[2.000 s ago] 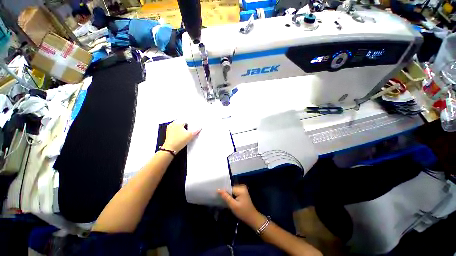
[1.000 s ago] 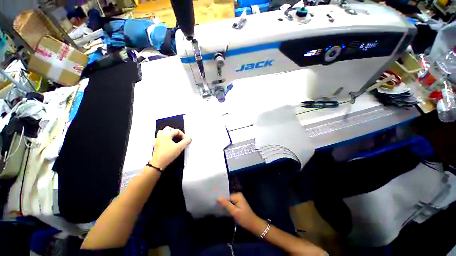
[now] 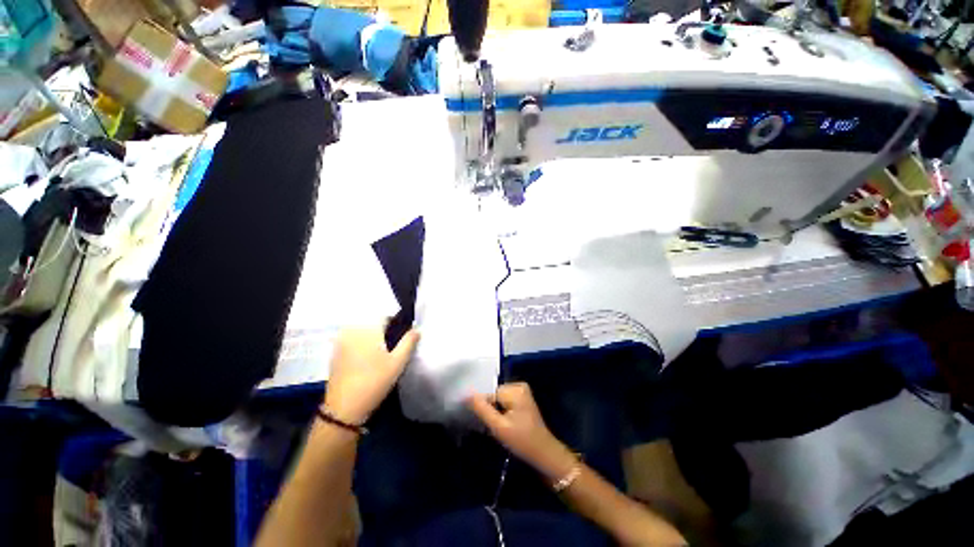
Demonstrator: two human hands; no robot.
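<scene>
A light grey-white cut piece (image 3: 459, 310) lies on a black cut panel (image 3: 402, 256), running from the presser foot (image 3: 489, 184) to the front edge. The black shows along its left side as a narrow, partly folded strip. My left hand (image 3: 368, 369) grips the black panel's left edge near the table front. My right hand (image 3: 513, 419) pinches the light piece's lower right edge between thumb and finger. The white sewing machine (image 3: 684, 139) with "JACK" lettering stands behind. Whether the needle is in the fabric cannot be told.
A stack of black panels (image 3: 230, 256) lies left. Fanned light pieces (image 3: 625, 288) lie right of the needle. Dark snips (image 3: 718, 237) lie under the machine arm. Large light pieces (image 3: 844, 459) are below the table at right. A cardboard box (image 3: 166, 77) stands back left.
My left hand has moved down towards the table front, drawing the black panel's edge inward, so less black shows. My right hand stays at the light piece's edge. The view has shifted.
</scene>
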